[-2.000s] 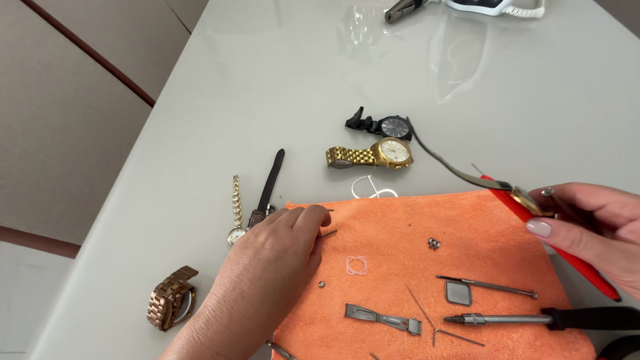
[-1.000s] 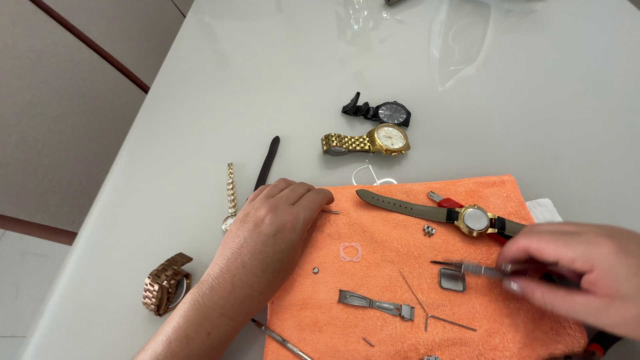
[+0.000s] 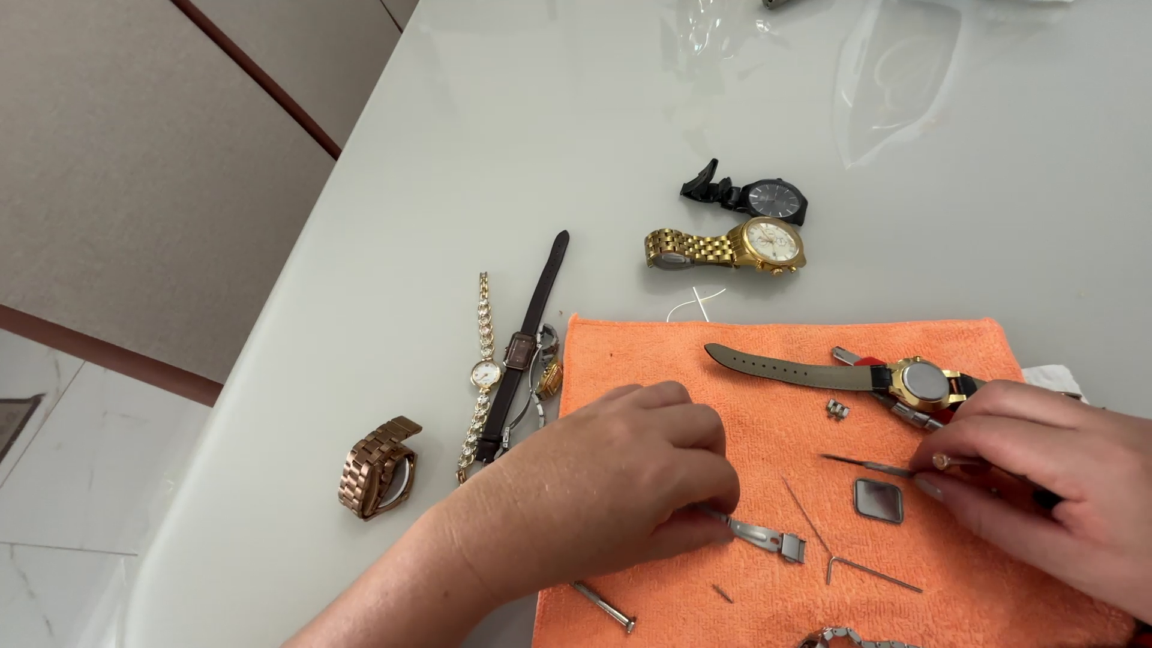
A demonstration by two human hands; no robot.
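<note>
My left hand has its fingertips on one end of a steel folding watch clasp, on the orange cloth. In my right hand is a thin pointed metal tool, its tip pointing left above a square metal watch part. Just beyond that hand lies a gold watch with its case back up and its leather strap stretched left, over a partly hidden red-handled tool. Small metal links sit near it. Thin bent wires lie between my hands.
A black watch and a gold watch lie beyond the cloth. Left of it are a dark strap watch, a slim gold watch and a rose-gold watch. Clear plastic lies at the back; a metal pin tool is near.
My left hand has moved from the cloth's upper left corner down to the clasp. The gold leather-strap watch, held in my right hand two seconds ago, lies on the cloth; that hand took up the pointed tool.
</note>
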